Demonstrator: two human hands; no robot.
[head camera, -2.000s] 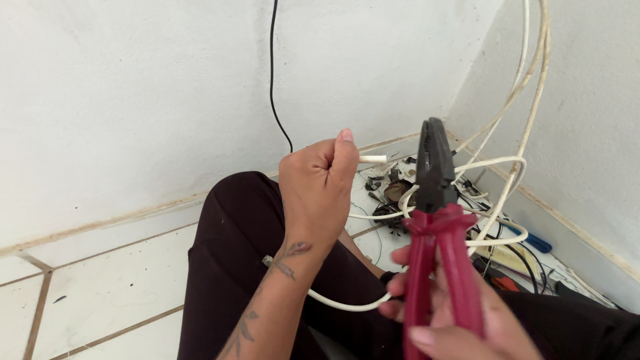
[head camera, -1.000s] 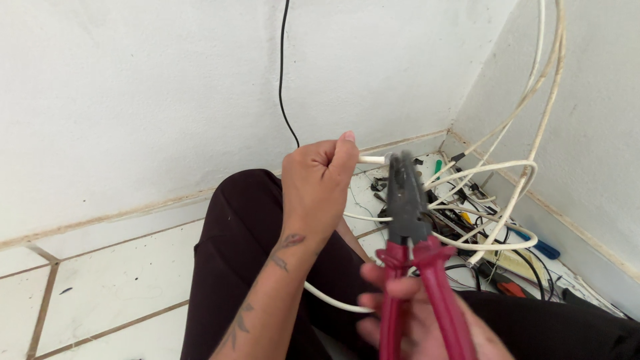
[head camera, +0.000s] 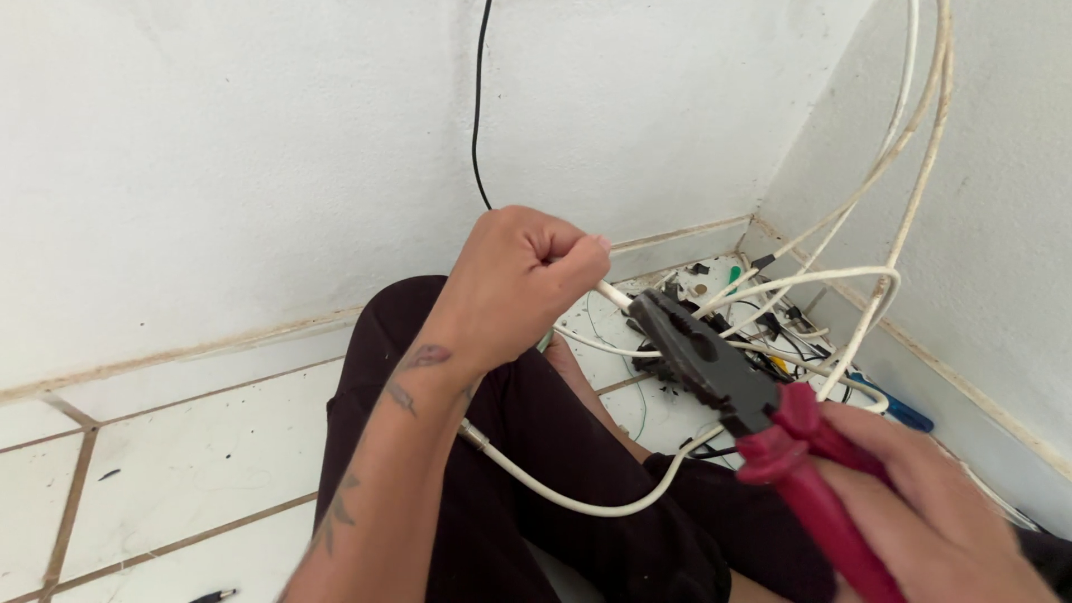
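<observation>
My left hand (head camera: 532, 285) is closed around a white coaxial cable (head camera: 614, 296), whose short end sticks out past my thumb. In my right hand (head camera: 930, 494) are combination pliers (head camera: 712, 360) with red handles. The tips of the plier jaws meet or overlap the cable end; whether they bite on it cannot be told. Another stretch of white cable (head camera: 586, 507) with a metal connector (head camera: 473, 434) at its end curves over my dark trousers, below my left wrist.
Several white cables (head camera: 930, 151) hang down at the right corner. On the tiled floor (head camera: 201, 435) beyond my legs lie black cable scraps, a blue-handled tool (head camera: 896, 408) and a green item (head camera: 734, 278). A black cable (head camera: 476, 109) runs down the wall.
The pliers have turned from nearly upright to slanting up and left, with their tips at the cable end. My left hand keeps its grip on the cable.
</observation>
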